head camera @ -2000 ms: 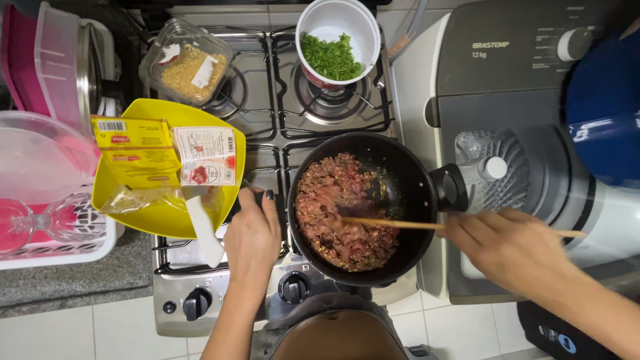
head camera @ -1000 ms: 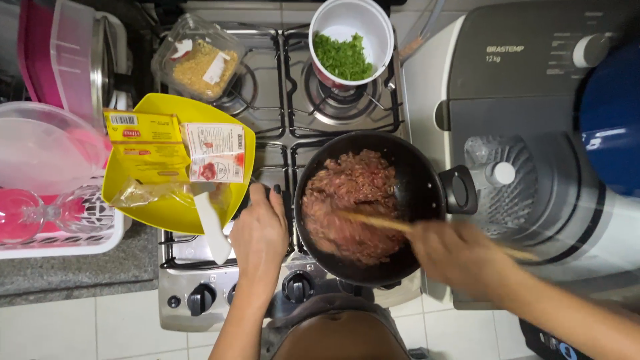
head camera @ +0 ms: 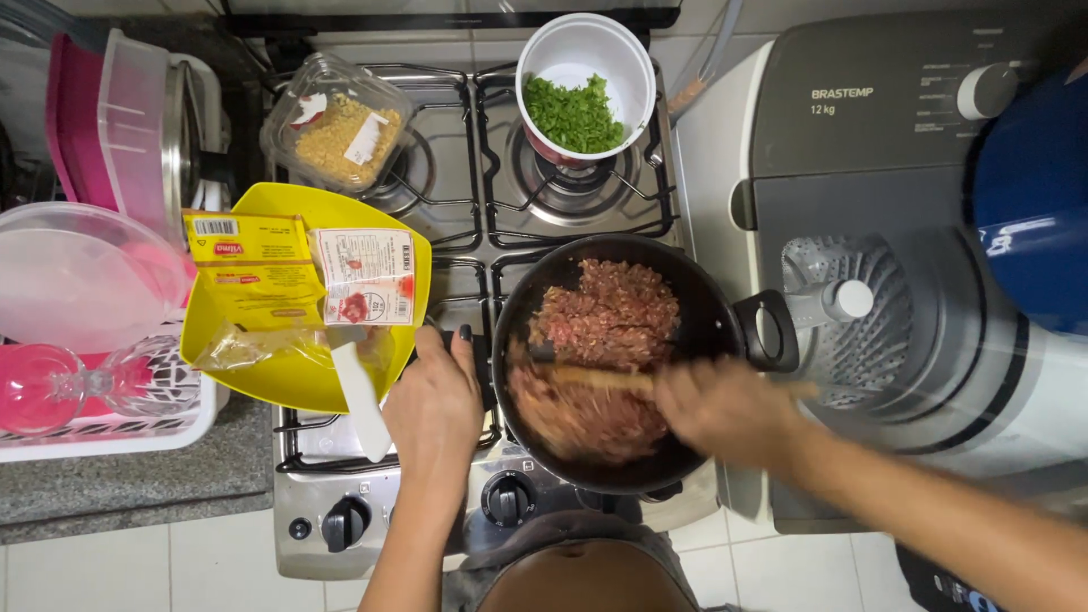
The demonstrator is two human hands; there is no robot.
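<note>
Ground meat (head camera: 608, 314) lies in a black pan (head camera: 625, 486) on the front right of the gas stove. My left hand (head camera: 438, 395) is closed around the pan's black handle, at the pan's left side. Over the pan's right part, my right hand (head camera: 722, 412) is blurred and grips a wooden spoon or stick (head camera: 595, 378), whose far end is in the meat. A yellow bowl (head camera: 408, 280) with opened packets (head camera: 251, 263) and a white-handled knife (head camera: 361, 399) stands just left of my left hand.
Behind the pan, a white tub (head camera: 527, 76) holds chopped green herbs (head camera: 574, 110). A clear plastic container (head camera: 336, 127) holds yellowish crumbs at the back left. Dishes fill a white rack (head camera: 183, 429) at left. A washing machine (head camera: 837, 136) stands at right.
The wooden utensil has moved through the meat, which now lies in two parts with a gap between them. My left hand keeps its hold on the handle.
</note>
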